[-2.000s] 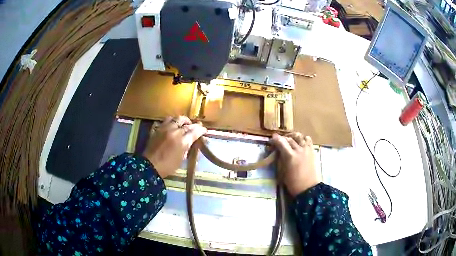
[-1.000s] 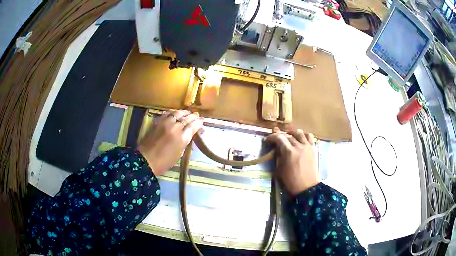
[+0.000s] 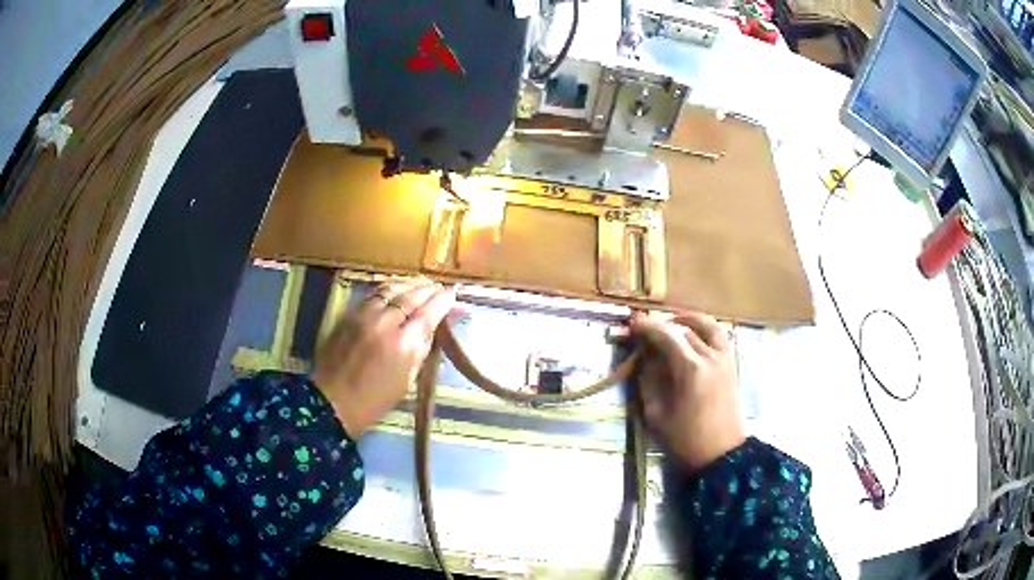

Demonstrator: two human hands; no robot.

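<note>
A flat brown bag panel (image 3: 737,215) lies under the yellow-edged clamp (image 3: 550,195) of the sewing machine head (image 3: 437,85). Brown handle straps (image 3: 533,395) hang in loops in front of the panel, one short curve between my hands and longer lengths running down past the bottom edge. My left hand (image 3: 383,349) grips the straps at the panel's front edge, left of the clamp's middle. My right hand (image 3: 684,383) grips them at the right, just below the front edge. The strap ends are hidden by my fingers.
A black mat (image 3: 193,244) and a thick strap bundle (image 3: 57,261) lie at left. At right are a control screen (image 3: 916,88), a red thread cone (image 3: 947,241), a thin dark cord (image 3: 864,363), a small red-handled tool (image 3: 866,476) and piled pale strips (image 3: 1003,385).
The view has shifted slightly. My right hand's fingers have drawn together and the hand sits slightly lower relative to the panel edge. My left hand keeps its place at the panel edge.
</note>
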